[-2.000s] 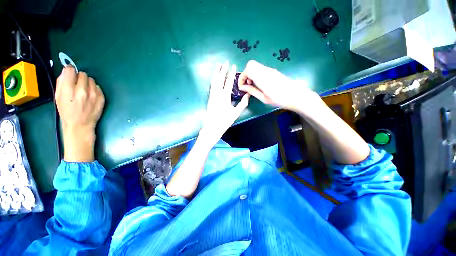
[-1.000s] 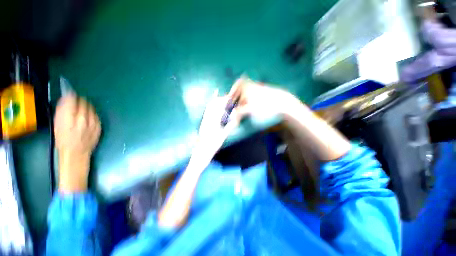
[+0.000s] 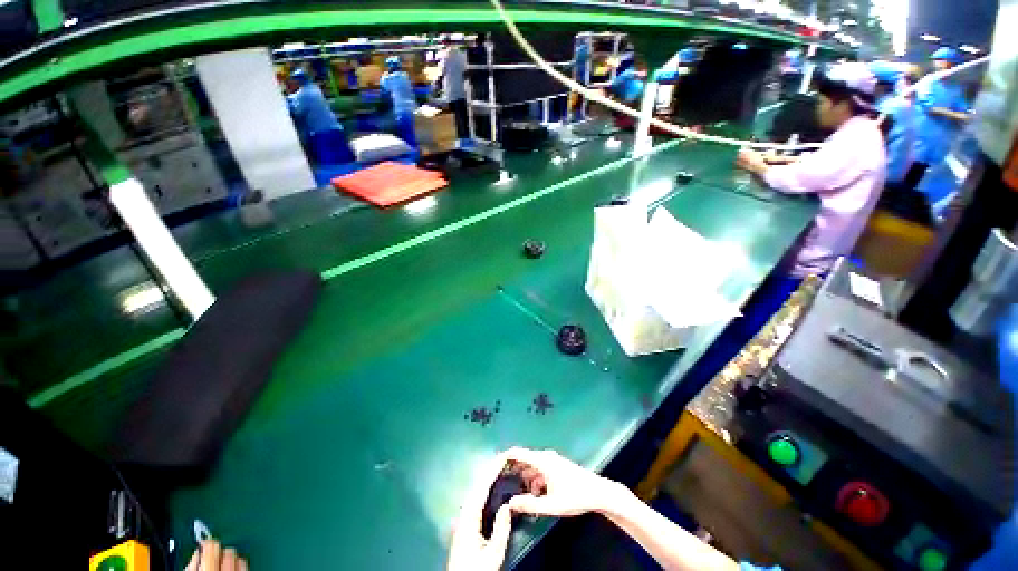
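Observation:
My left hand (image 3: pixel 478 533) and my right hand (image 3: pixel 567 486) hold a small round black part (image 3: pixel 503 501) between them, low in the view at the near edge of the green table (image 3: pixel 335 429). Fingers of both hands cover part of it. Two little piles of tiny black pieces lie just beyond my hands, one at left (image 3: pixel 482 415) and one at right (image 3: pixel 543 403). A round black housing (image 3: pixel 570 339) stands farther off, and another one (image 3: pixel 534 249) stands beyond it.
A white open carton (image 3: pixel 636 284) stands at right. The bench press base (image 3: pixel 893 390), with green and red buttons, is at lower right. A long black pad (image 3: pixel 223 368) lies at left. A neighbour's hand (image 3: pixel 215 558) and a yellow button box (image 3: pixel 119 555) show at bottom left. A person in pink (image 3: pixel 843 167) sits beyond.
The view has tilted up from the near table to the hall, so my hands now sit lower in the picture. Both hands still hold the black part.

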